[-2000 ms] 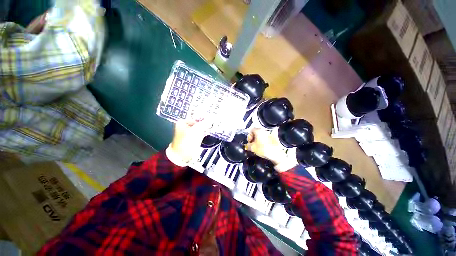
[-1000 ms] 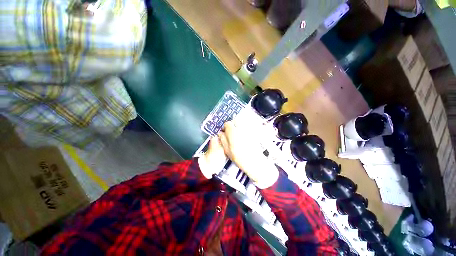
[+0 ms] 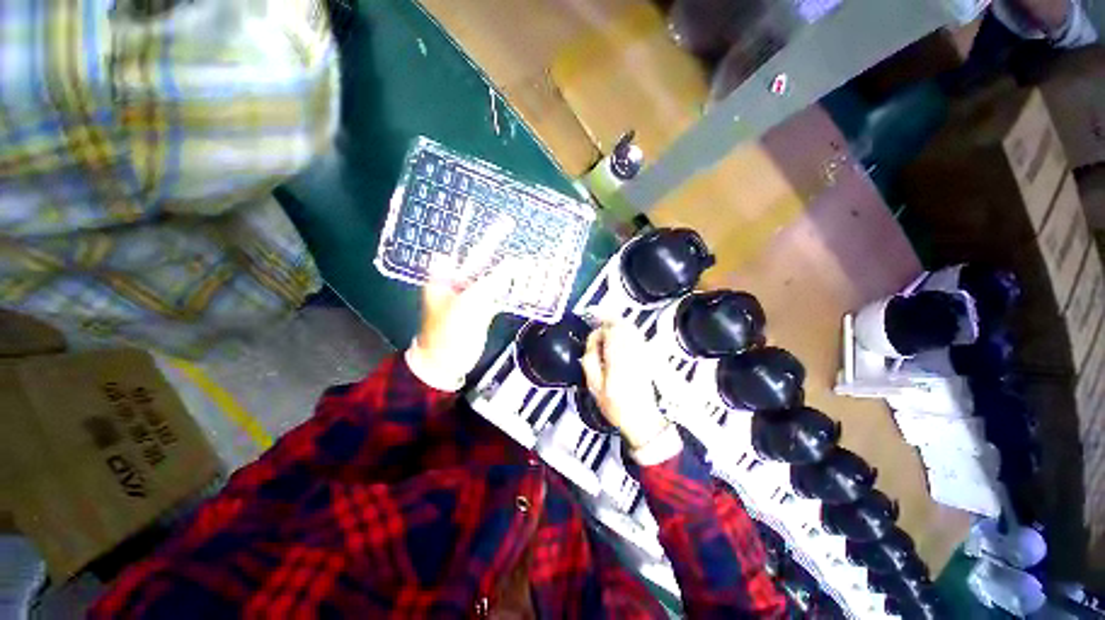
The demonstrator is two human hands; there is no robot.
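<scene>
My left hand (image 3: pixel 457 317) holds the gridded sheet (image 3: pixel 418 216), a pale rectangle of small squares, above the green mat and the near end of the rows. My right hand (image 3: pixel 620 378) is at the black ball heads of the near row, its fingertips beside the first black ball (image 3: pixel 554 352). Whether it holds a small piece cannot be seen. The white bodies (image 3: pixel 514 409) with dark slots stand under the balls. A second row of black balls (image 3: pixel 720 322) runs alongside, behind my right hand.
A person in a checked shirt (image 3: pixel 146 109) is at the upper left. A small bottle (image 3: pixel 622 160) stands by the grey shelf post (image 3: pixel 739 115). More white units (image 3: pixel 931 424) are grouped on brown board at the right. A carton (image 3: pixel 103 454) is on the floor.
My hands, together over the sheet one second ago, are now apart. The sheet has moved up and left with my left hand, and my right hand is back at the near-row balls.
</scene>
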